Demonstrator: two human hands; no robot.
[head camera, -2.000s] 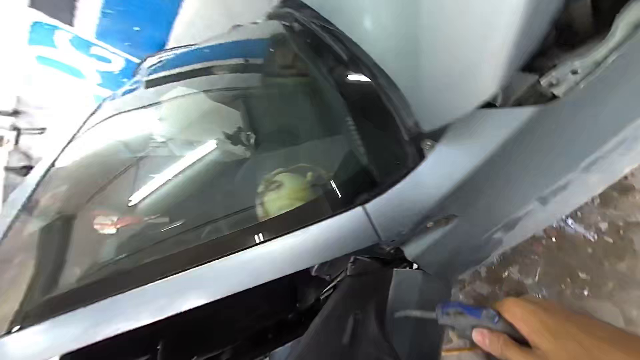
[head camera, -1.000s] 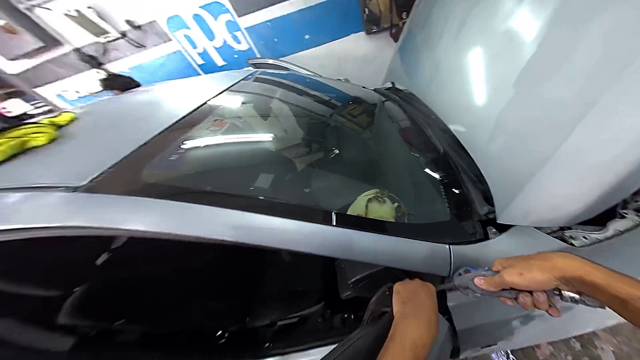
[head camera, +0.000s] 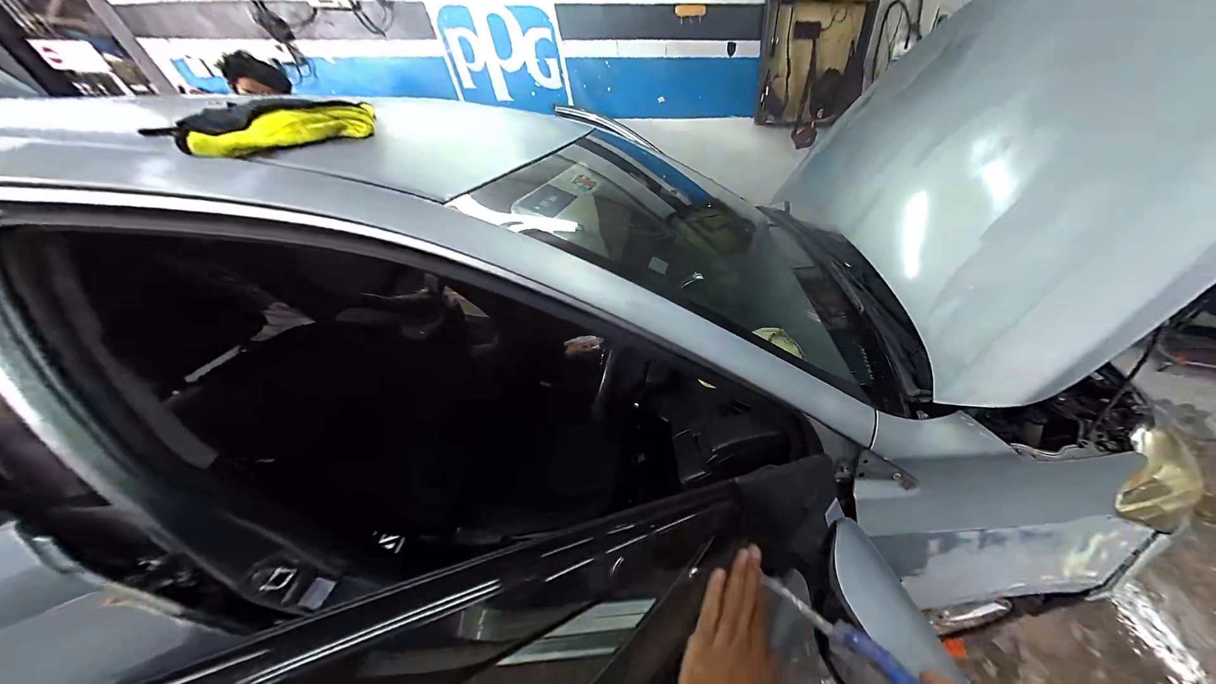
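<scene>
My left hand (head camera: 730, 622) lies with its fingers extended on the black inner trim of the opened front car door (head camera: 532, 589), near the door's front upper corner. To its right is a screwdriver (head camera: 869, 654) with a blue handle; its metal shaft points up and left, the tip close to my left fingertips. Only a sliver of my right hand (head camera: 938, 677) shows at the bottom edge, at the handle's end, and the rest is out of frame. A grey side mirror housing (head camera: 879, 594) sits just behind the shaft.
The grey car's hood (head camera: 1045, 209) is raised at the right, above the front fender (head camera: 988, 503) and a yellowed headlight (head camera: 1164, 480). A yellow and black cloth (head camera: 275, 128) lies on the roof. Beyond the roof, the top of a person's head (head camera: 255, 74) shows.
The view has swung to take in the roof and cabin. My left hand, absent two seconds ago and bent at the door corner one second ago, now lies flatter. My right hand has mostly left the frame.
</scene>
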